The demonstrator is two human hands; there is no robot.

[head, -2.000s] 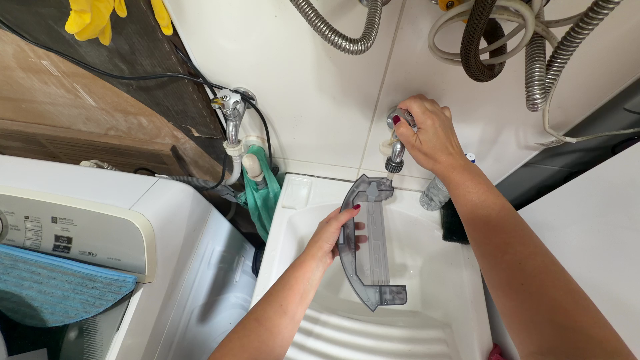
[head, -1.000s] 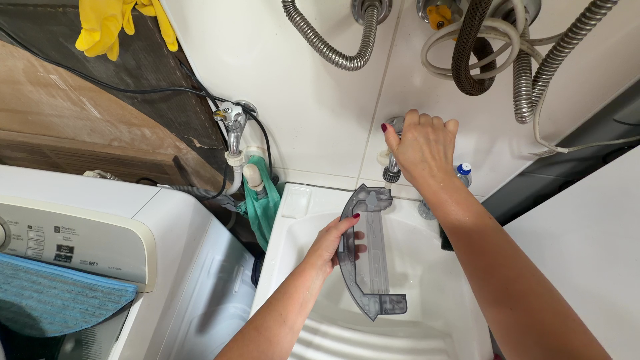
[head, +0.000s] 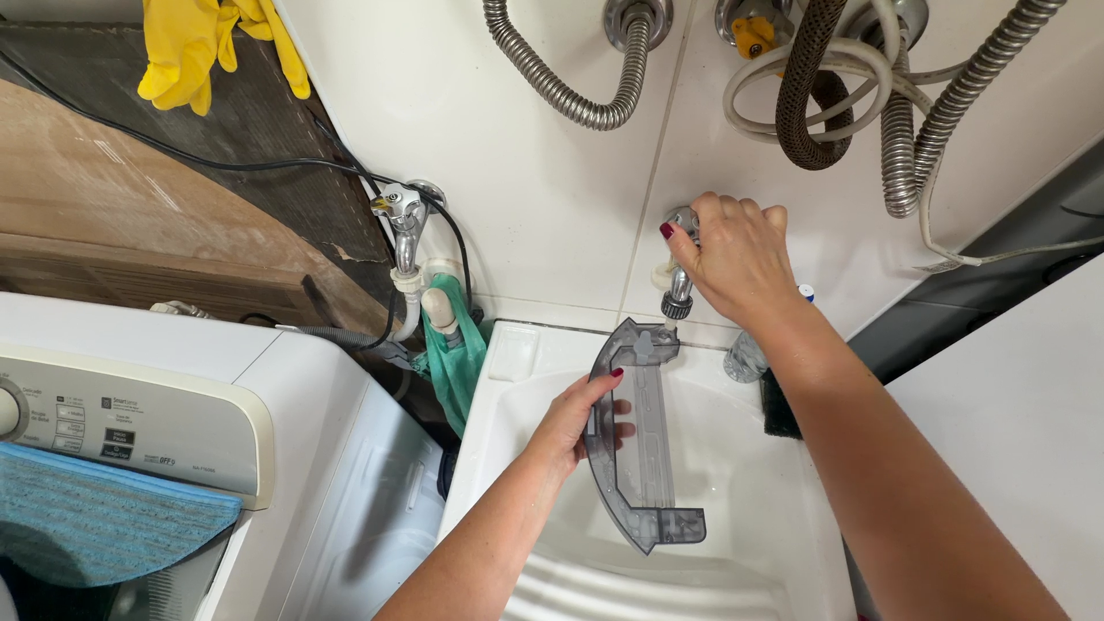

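My left hand [head: 586,418] grips the curved side of a translucent grey plastic water tank [head: 614,466], its fingers showing through the clear part. The tank is over the white laundry sink [head: 742,483], its upper end right under the spout of a chrome tap [head: 678,289]. Around the handle of that tap, on the tiled wall, my right hand [head: 733,246] is closed; the palm hides most of the handle. Whether water runs from the spout is hard to tell.
Left of the sink stands a white washing machine [head: 328,414] with a blue mop pad [head: 112,517] on it. A second tap [head: 405,224] and green cloth [head: 455,371] are beside it. Metal hoses [head: 569,95] hang above. A bottle [head: 745,358] and dark scouring pad [head: 779,410] sit at the sink's back right.
My right hand has shifted on the tap handle, its fingers now lying further over the top. My left hand still holds the tank beneath the spout.
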